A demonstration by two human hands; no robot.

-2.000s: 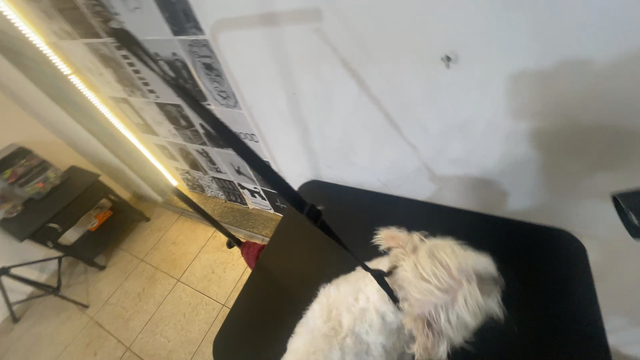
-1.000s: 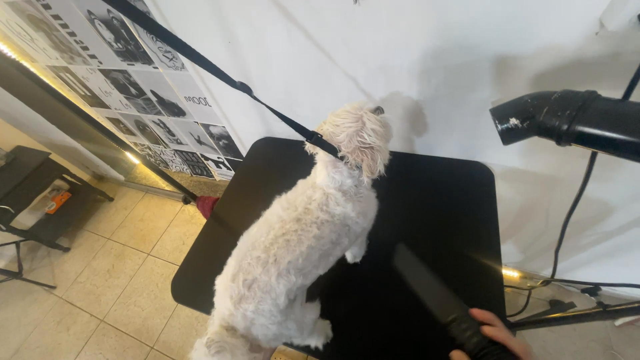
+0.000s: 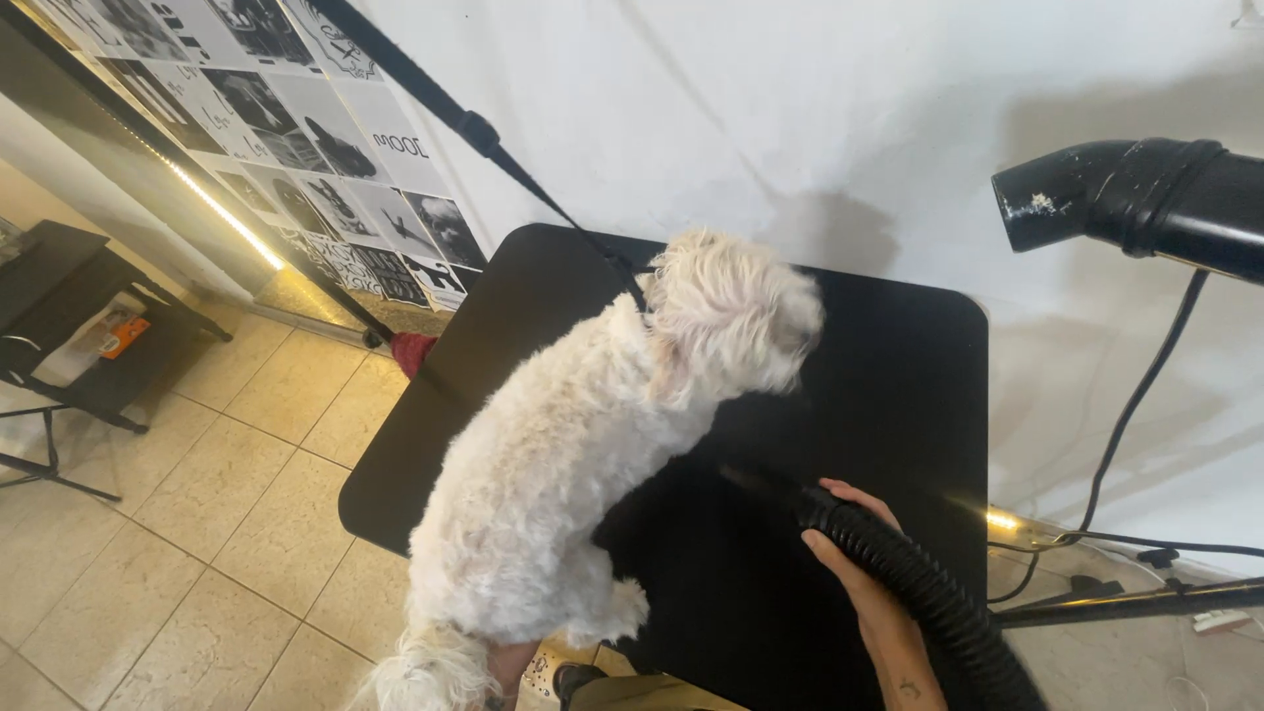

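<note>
A white curly-coated dog [image 3: 553, 444] stands on a black grooming table [image 3: 908, 375], its head turned to the right. A black strap [image 3: 533, 183] runs from the upper left down to its neck. My right hand [image 3: 854, 533] is closed around the end of a black corrugated dryer hose [image 3: 938, 583], right of the dog's body; the dark nozzle at its tip is blurred. Near the dog's rump and tail, at the bottom, my left hand [image 3: 509, 667] shows only in part beneath the coat, its fingers hidden.
A black dryer pipe [image 3: 1136, 197] juts in at the upper right, with a cable [image 3: 1136, 415] hanging below. Pictures cover the wall [image 3: 336, 128] at left. A dark shelf unit [image 3: 69, 296] stands on the tiled floor. A metal stand leg [image 3: 1126, 602] lies at right.
My right hand and the hose came into view after the oldest frame and are now nearer the dog. The dog's head has turned to the right since one second ago.
</note>
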